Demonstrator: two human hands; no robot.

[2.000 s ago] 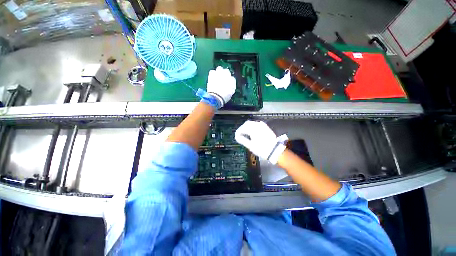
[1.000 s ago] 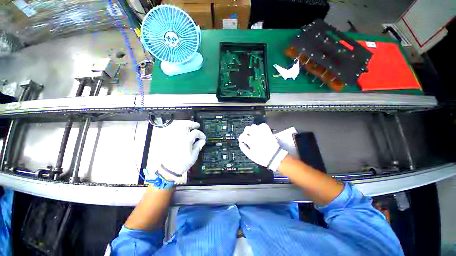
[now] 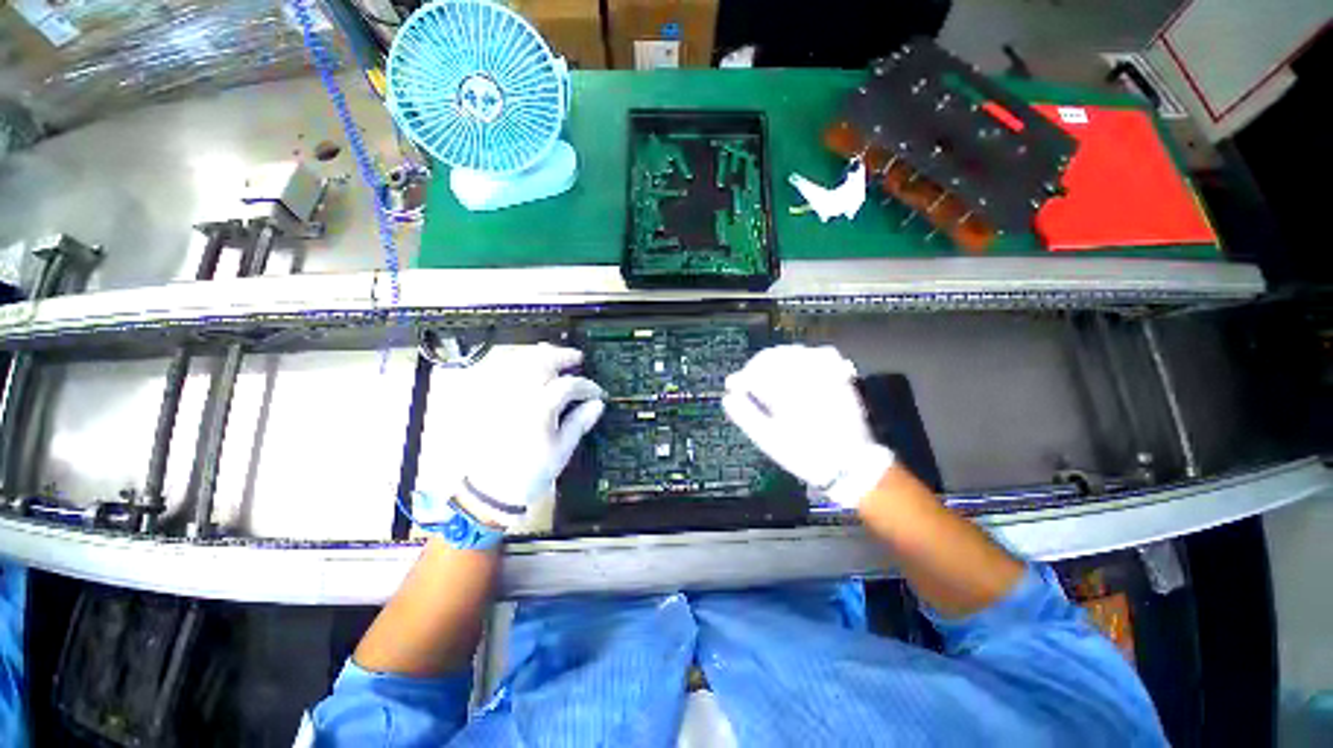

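A green populated circuit board (image 3: 673,409) in two panels lies in a dark carrier (image 3: 680,512) across the conveyor rails. My left hand (image 3: 512,424), in a white glove with a blue wrist strap, is at the board's left edge, fingers bent. My right hand (image 3: 809,420), also gloved in white, is at the board's right edge with fingertips bunched. Whether either hand pinches a small part is hidden by the fingers. A black parts tray (image 3: 702,200) with loose green pieces sits on the green mat behind the rail.
A light-blue fan (image 3: 483,102) stands on the mat (image 3: 585,227), left of the tray. To the tray's right are a crumpled white tissue (image 3: 830,193), stacked black and orange-brown covers (image 3: 958,139) and a red-orange sheet (image 3: 1133,183). A flat dark rectangle (image 3: 904,428) lies beside my right hand.
My left hand has moved from the parts tray down to the board's left edge. My right hand has shifted slightly right along the board. The whole view has tilted a little.
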